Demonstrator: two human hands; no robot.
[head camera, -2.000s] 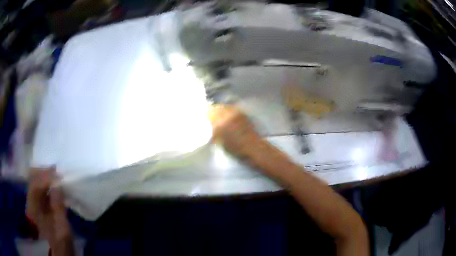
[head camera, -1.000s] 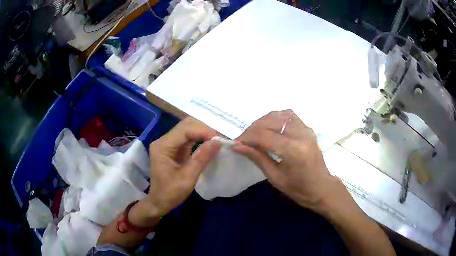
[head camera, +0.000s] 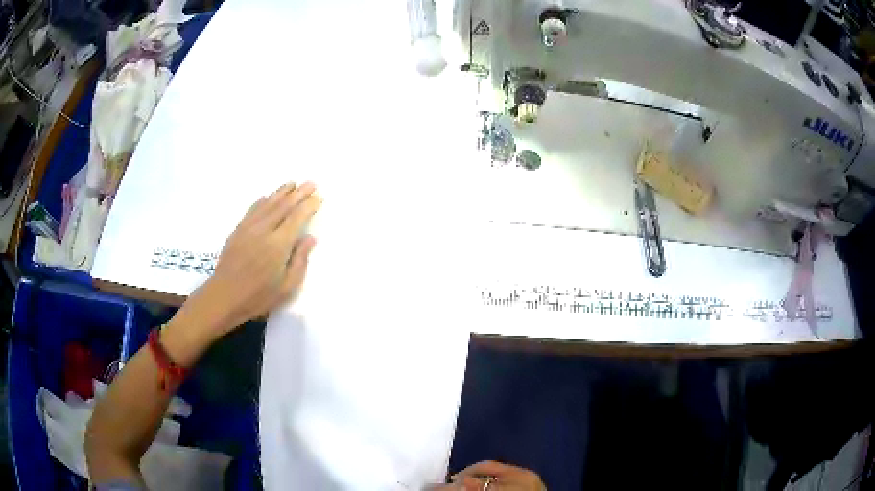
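Note:
A long white fabric panel (head camera: 369, 384) lies on the white table and hangs over its front edge; its upper part nearly vanishes against the bright table. My left hand (head camera: 269, 251) lies flat on the panel's left side, palm down, fingers together. My right hand (head camera: 494, 478) is at the bottom edge of the picture, partly cut off, at the panel's hanging lower end; its grip cannot be made out. The white sewing machine (head camera: 768, 105) stands right of the panel, its presser foot area (head camera: 499, 144) beyond the panel.
Silver snips (head camera: 650, 230) and a yellow-tan card (head camera: 674, 179) lie on the machine bed. A printed ruler (head camera: 614, 305) runs along the front edge. A pink strip (head camera: 804, 273) hangs at right. A blue bin (head camera: 72, 312) with white pieces is at left; a white heap (head camera: 125, 125) lies behind it.
The view has swung back toward the machine. The hands were together on a small part of white cloth; now they are apart and the panel is spread over the table edge.

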